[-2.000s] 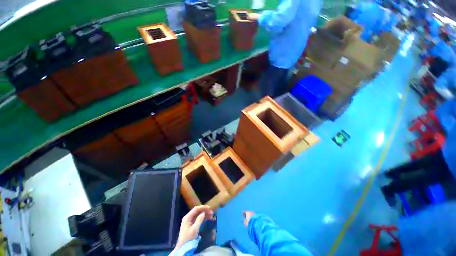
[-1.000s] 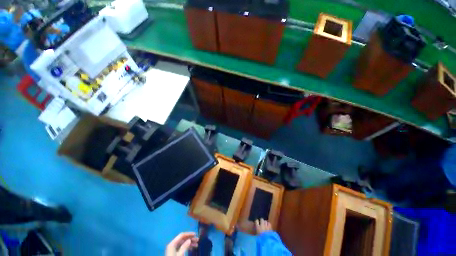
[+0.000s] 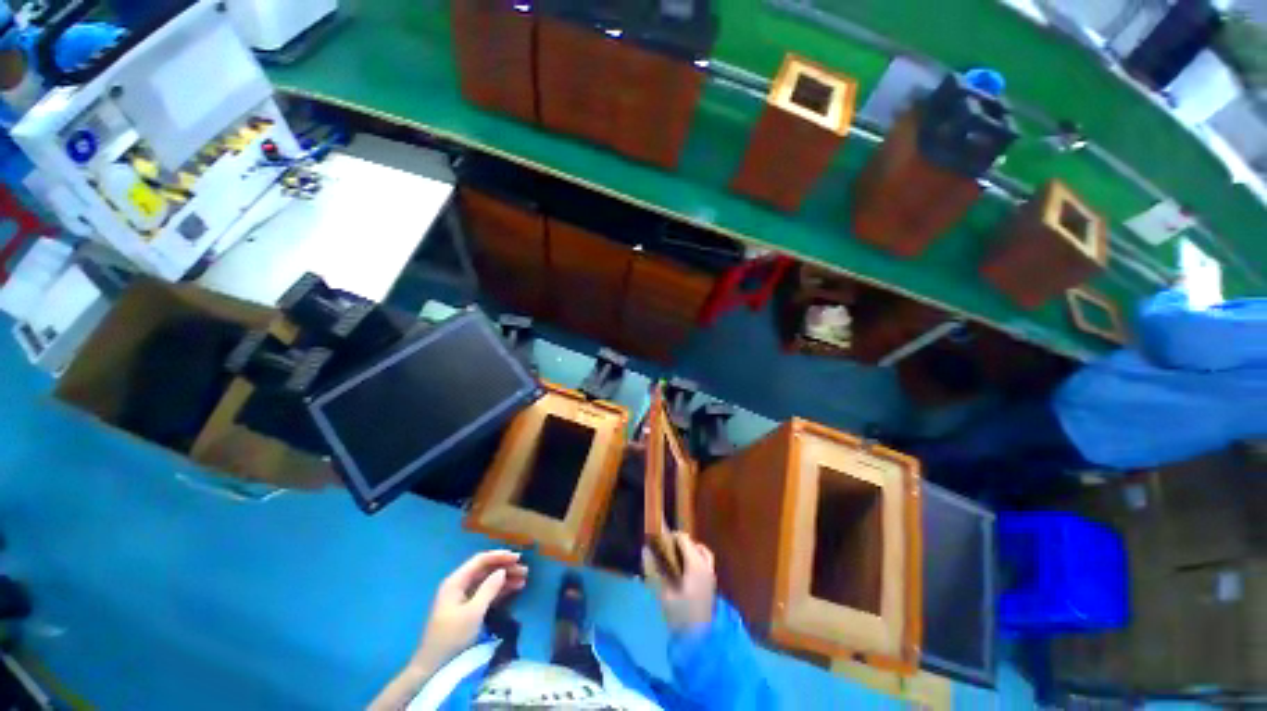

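My right hand (image 3: 686, 583) holds the near end of a thin orange-brown wooden frame (image 3: 670, 479), tilted up on edge between two cabinets. My left hand (image 3: 473, 595) is empty with its fingers apart, in front of the left wood-grain cabinet (image 3: 511, 525), which has a pale-edged dark opening. The large wood-grain cabinet (image 3: 781, 535) stands to the right of the frame. A large framed dark panel (image 3: 421, 403) leans at the left of the left cabinet. What the frame's far end touches cannot be told.
An open carton (image 3: 104, 364) with black panels stands at the left, below a white side table (image 3: 364, 220). Black bracket-like parts (image 3: 606, 372) stand behind the cabinets. A blue bin (image 3: 1063, 572) is at the right. A green bench (image 3: 396, 109) holds cabinets; a person in blue (image 3: 1167, 382) stands at the right.
The small wooden frame has been taken hold of by my right hand and tilted up from its flatter position. The view has shifted, showing more on the right. My left hand stays empty.
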